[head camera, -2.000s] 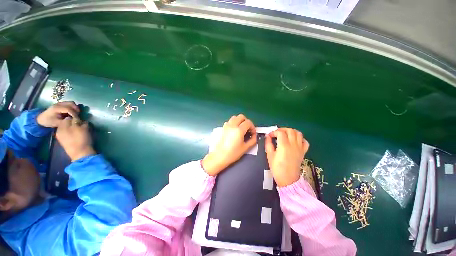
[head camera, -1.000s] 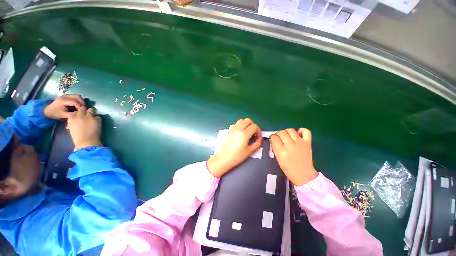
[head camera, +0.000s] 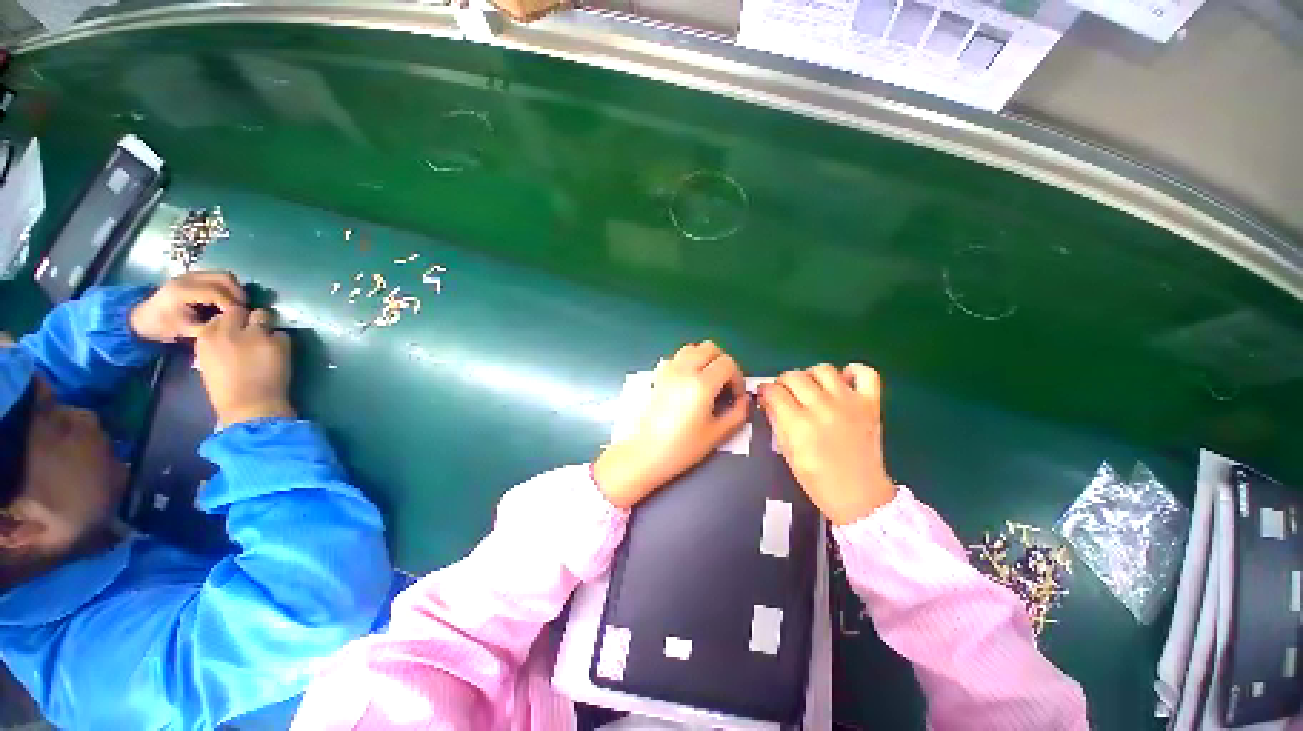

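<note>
A flat black panel (head camera: 700, 571) with several pale patches lies on white sheets (head camera: 583, 643) in front of me. My left hand (head camera: 679, 417) rests on its upper left part, fingers bent at the top edge. My right hand (head camera: 829, 436) is at the top right corner, its fingertips close to the left ones. Whether a small part is pinched between the fingertips is hidden by the fingers.
Tan slivers (head camera: 1026, 568) lie in a pile at right, beside a crumpled clear bag (head camera: 1125, 536) and stacked panels (head camera: 1265, 600). A blue-sleeved person (head camera: 272, 528) works at left near scattered slivers (head camera: 389, 297). A metal rail (head camera: 857, 100) runs beyond.
Since two seconds ago the view has shifted, and my right hand has moved in closer along the panel's top edge. In the last second it moved slightly left; the panel has stayed in place.
</note>
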